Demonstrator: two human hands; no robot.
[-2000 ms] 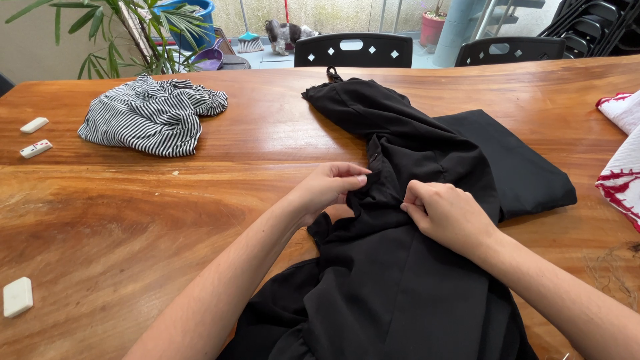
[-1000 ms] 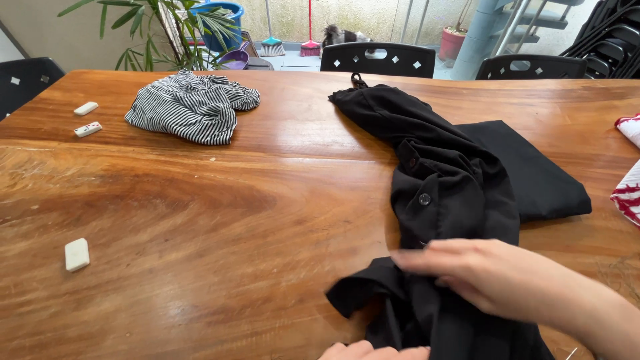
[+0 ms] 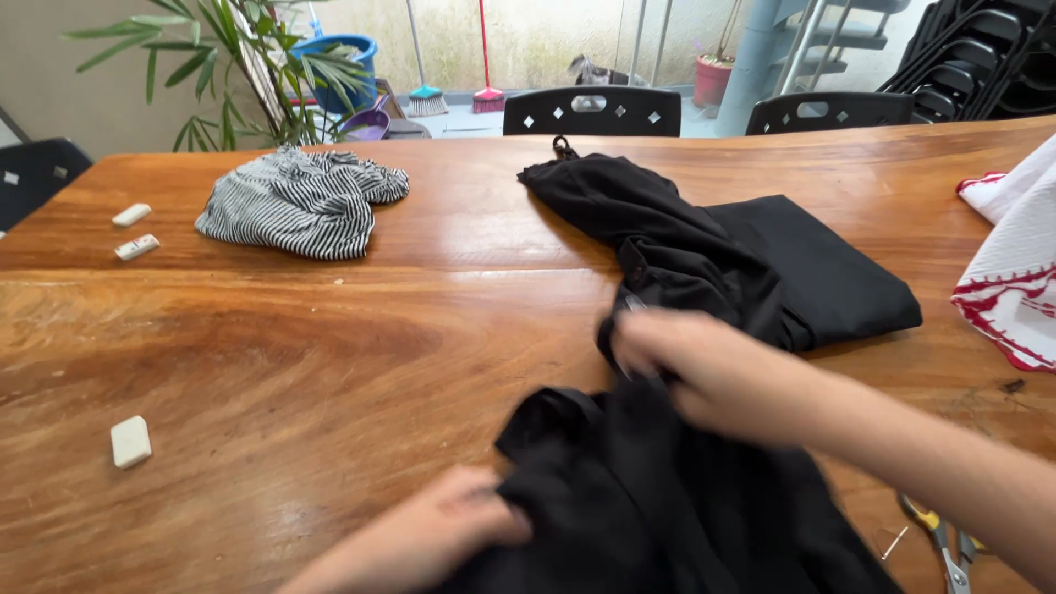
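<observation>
A black buttoned garment (image 3: 701, 239) lies bunched lengthwise on the wooden table, its near part under my hands. My right hand (image 3: 701, 363) is closed on its fabric near the middle, blurred by motion. Lower and to the left, my left hand (image 3: 470, 511) grips the garment's near edge, also blurred. A dark ring-like loop (image 3: 562, 147) shows at the garment's far end. Behind it on the right lies a folded black cloth (image 3: 817, 264). Scissors with yellow and grey handles (image 3: 949, 544) lie under my right forearm, beside a small white stick-like piece (image 3: 894, 543).
A striped black-and-white cloth (image 3: 305, 202) lies at the far left of the wooden table (image 3: 247, 355). Several domino-like white tiles (image 3: 131, 441) are at the left. A white cloth with red trim (image 3: 1015, 264) is at the right edge. Black chairs (image 3: 591, 115) stand behind.
Two seconds ago both hands pinched the garment near its middle. Now the left hand is lower and to the left, and the right hand has closed on fabric. The scissors have come into view.
</observation>
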